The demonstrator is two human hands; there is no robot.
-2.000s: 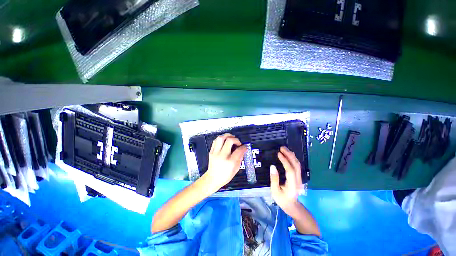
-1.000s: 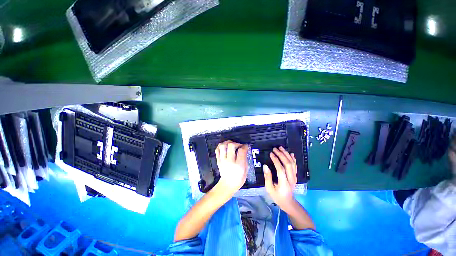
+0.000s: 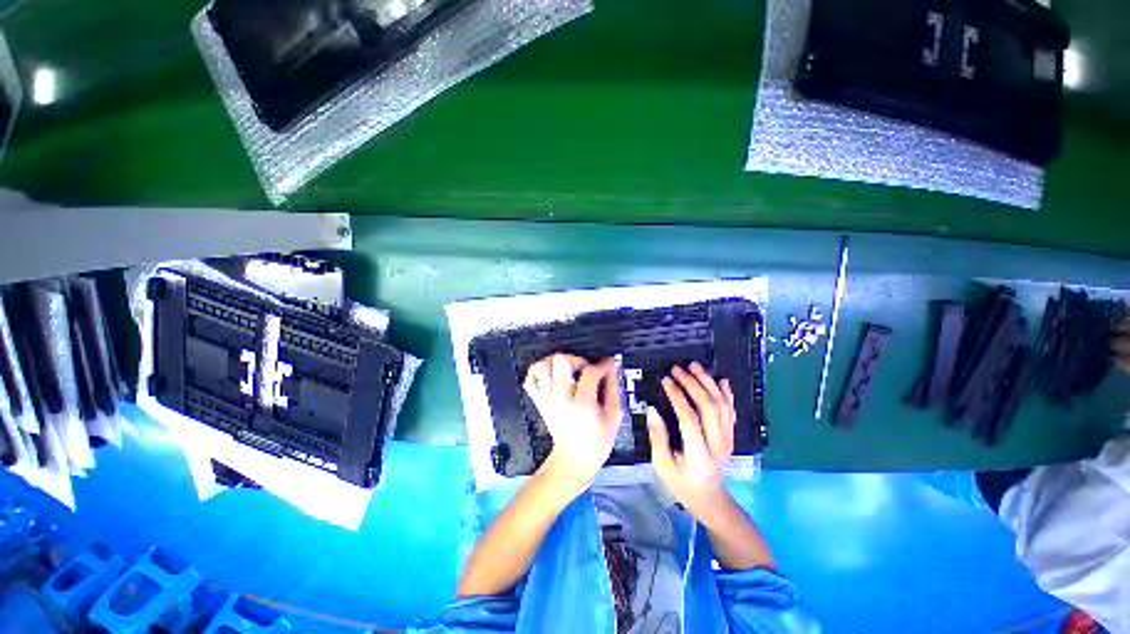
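A black ribbed tray panel [image 3: 669,332] lies on a white foam sheet [image 3: 461,325] on the green bench in front of me. A white centre piece [image 3: 636,389] shows between my hands; the pale centre bar is mostly hidden by my left hand. My left hand [image 3: 578,415] rests on the panel's middle, fingers bent, thumb and fingertips near the centre; whether it grips something is hidden. My right hand [image 3: 696,434] lies on the right half of the panel, fingers apart, holding nothing visible.
Another panel [image 3: 211,359] lies on sheets at left, beside upright stacked panels [image 3: 62,359]. Small white parts [image 3: 805,332], a thin rod [image 3: 833,328] and black strips [image 3: 988,359] lie at right. Panels [image 3: 936,105] on sheets lie on the belt [image 3: 620,136]. A person's sleeve [image 3: 1072,520] is at far right.
The belt panels have moved right. My left hand has shifted right and down from the panel's upper middle. My right hand has moved slightly left. The panel before me stays put.
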